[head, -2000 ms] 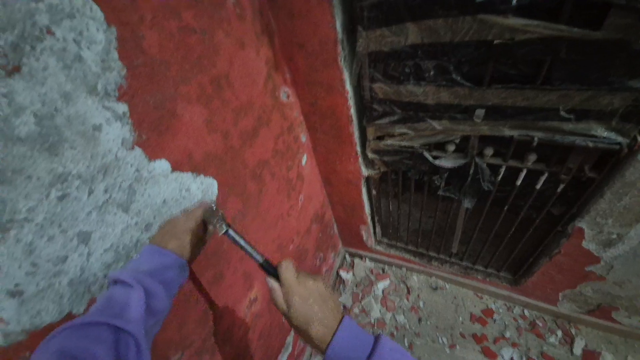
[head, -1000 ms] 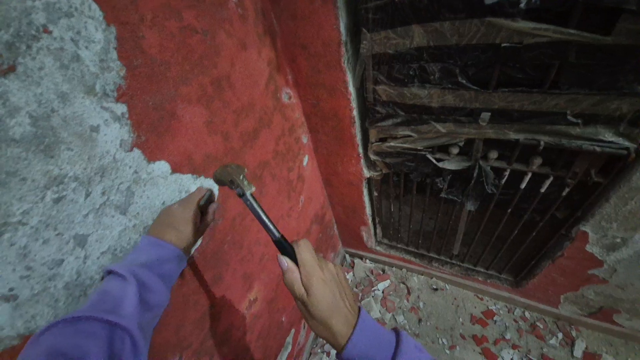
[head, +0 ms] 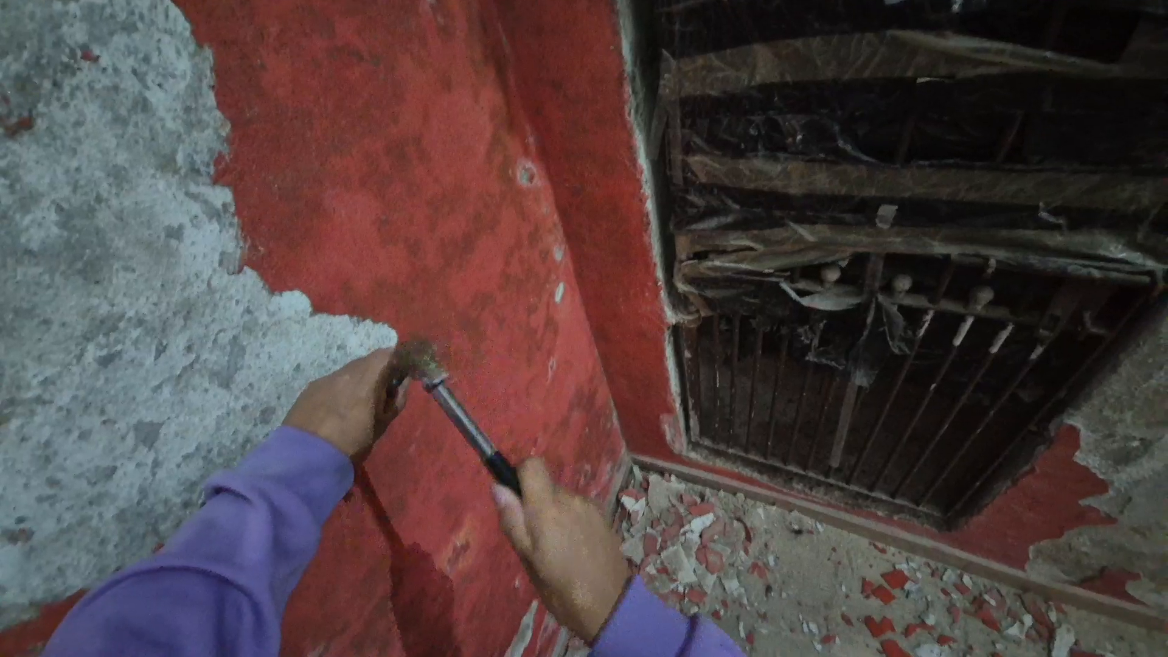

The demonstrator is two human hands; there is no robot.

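My right hand (head: 566, 538) grips the black handle of a hammer (head: 467, 424) with a metal shaft. The hammer's head, a little blurred, is beside my left hand (head: 345, 401). That hand is closed around a small dark tool, mostly hidden by the fingers, probably a chisel, at the ragged edge between bare grey plaster (head: 137, 347) and red paint (head: 365, 182) on the wall. Both sleeves are purple.
A barred metal gate (head: 821, 392), covered above with dark plastic sheeting and strips, stands at the right. Red and white flakes (head: 703, 547) litter the floor below. A raised ledge (head: 821, 520) runs along the gate's foot.
The hammer's head was against the tool at my left hand, then stood a little off it, and is now close to it again. My left hand has stayed at the plaster edge.
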